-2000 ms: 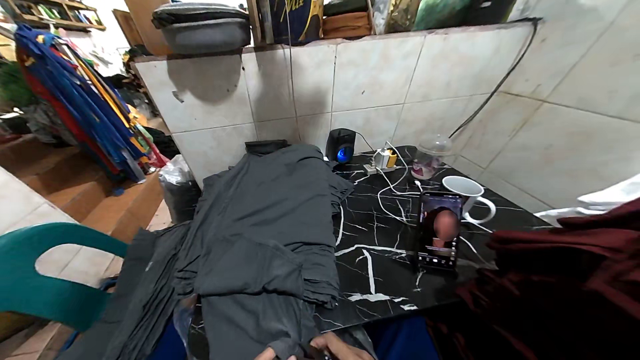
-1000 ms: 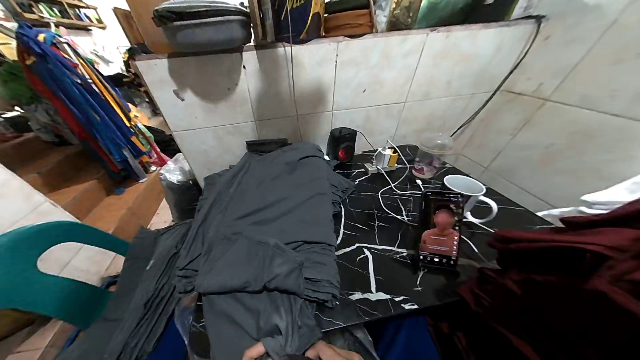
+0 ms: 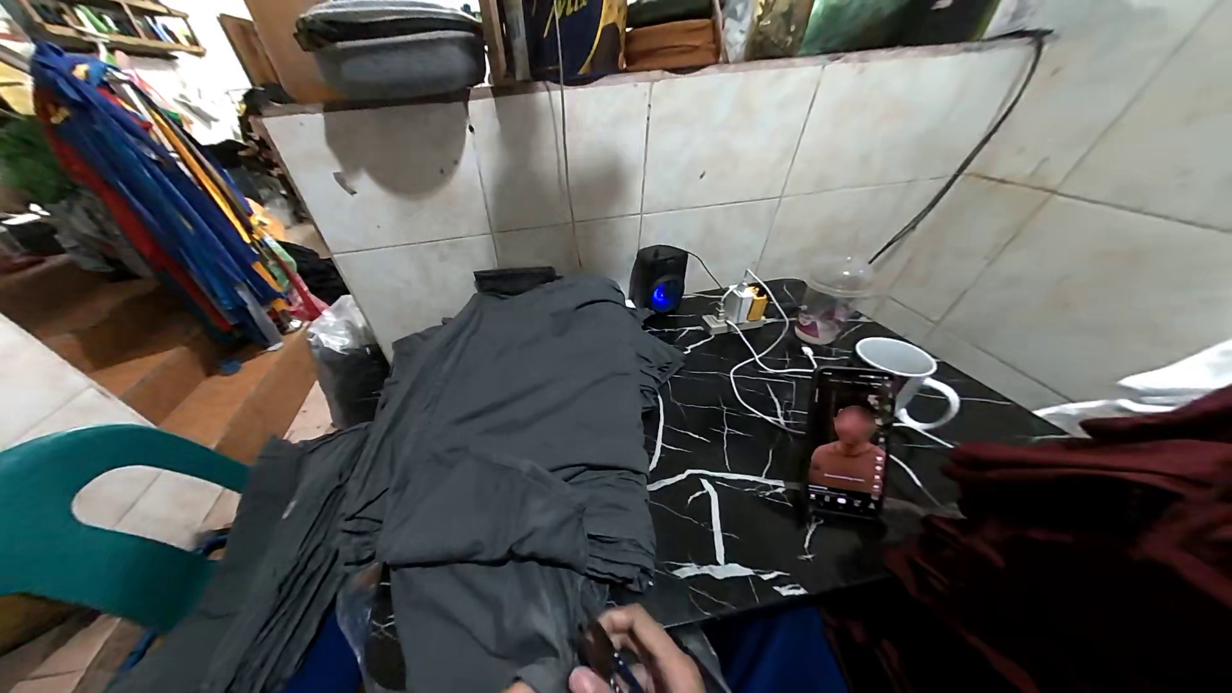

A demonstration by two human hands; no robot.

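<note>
Dark grey garments (image 3: 520, 414) lie stacked on a black marble-patterned table (image 3: 751, 539), one hanging over the near edge. At the bottom of the view, my right hand (image 3: 640, 654) is closed around a small dark tool with a blue part (image 3: 621, 664), whose exact kind I cannot tell. It is beside the lower grey cloth. Only a bit of my left hand (image 3: 521, 686) shows at the bottom edge, against the cloth; its grip is hidden.
A smartphone (image 3: 847, 443) leans against a white mug (image 3: 900, 371). Behind are a plastic cup (image 3: 830, 303), a power strip with white cables (image 3: 736, 313) and a small speaker (image 3: 659, 279). Maroon cloth (image 3: 1107, 520) is piled right; a green plastic chair (image 3: 115, 510) stands left.
My right hand has risen a little from the cloth edge, and a small dark tool now shows in it. My left hand has sunk mostly out of view. The speaker light went from red to blue.
</note>
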